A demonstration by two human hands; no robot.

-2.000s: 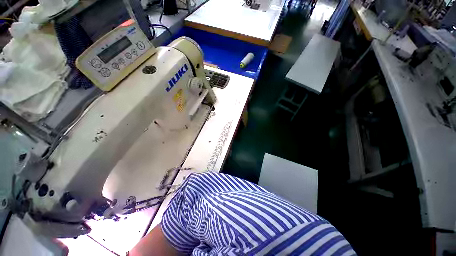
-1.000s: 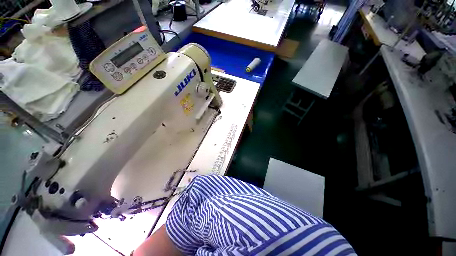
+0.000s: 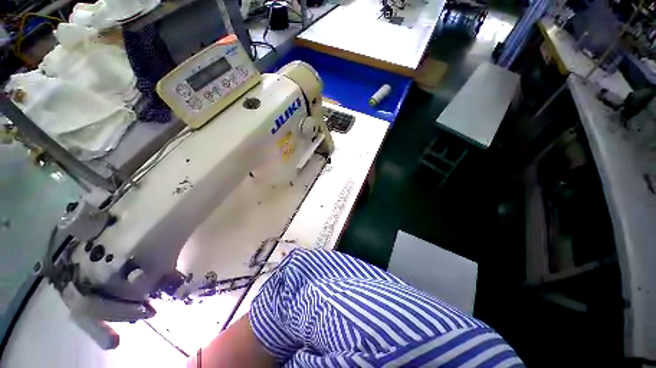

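Note:
The cream JUKI sewing machine (image 3: 216,165) stands on the white machine table (image 3: 345,187). Its needle and presser foot area (image 3: 169,293) is brightly lit at the lower left. Dark thin metal arms (image 3: 230,284) lie right of the needle. My right forearm in a blue-and-white striped sleeve (image 3: 360,309) reaches in from the bottom; its hand is cut off by the lower edge. My left hand is not in view. No cloth can be made out under the needle in the glare.
A control panel (image 3: 208,81) sits above the head. Crumpled cream pieces (image 3: 79,100) lie on the bench behind. A small pale spool (image 3: 380,95) lies in the blue tray (image 3: 345,77). White-topped stools (image 3: 480,104) (image 3: 435,269) stand right. Another worktable (image 3: 611,194) runs along the far right.
The camera view has turned slightly, so the machine and tables appear shifted right and a little down. The sleeve stays in nearly the same place in the picture.

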